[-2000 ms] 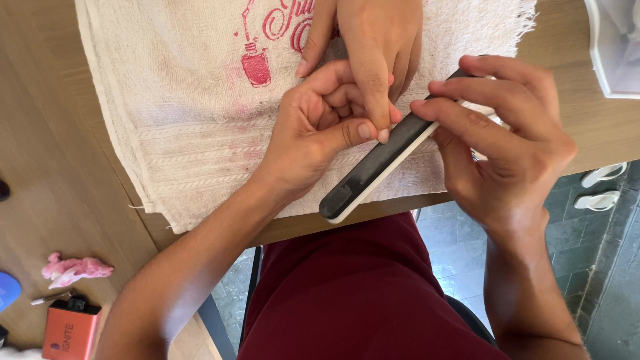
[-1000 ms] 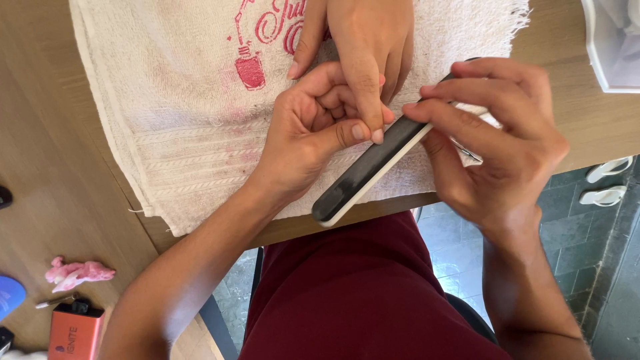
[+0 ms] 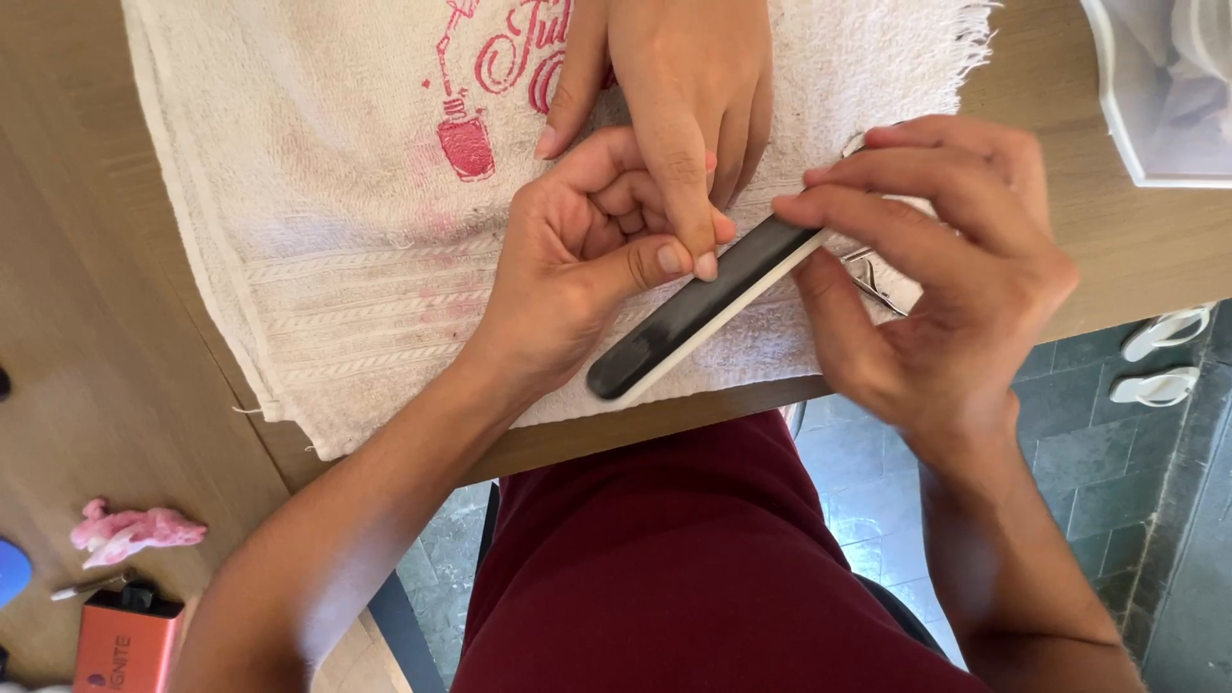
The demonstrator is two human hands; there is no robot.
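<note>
My left hand (image 3: 577, 250) holds one finger of another person's hand (image 3: 688, 87), pinched near its tip between my thumb and fingers. My right hand (image 3: 943, 260) grips the upper right end of a nail file (image 3: 712, 308) with a black face and a white core. The file slants down to the left, its black face beside the nail of the held finger. Whether nail and file touch is hard to tell. Under the hands lies a cream towel (image 3: 337, 192) with a pink nail polish bottle print. A metal tool (image 3: 874, 281) on the towel is partly hidden behind my right hand.
A translucent plastic container (image 3: 1169, 106) stands at the upper right of the wooden table (image 3: 87, 318). At the lower left are an orange-red box-shaped device (image 3: 127, 643), a crumpled pink item (image 3: 135, 532), a thin tool (image 3: 91, 584) and a blue object (image 3: 12, 573). White flip-flops (image 3: 1160, 358) lie on the tiled floor.
Both hands keep their hold on the finger and the file. The file has shifted slightly against the finger; otherwise little differs.
</note>
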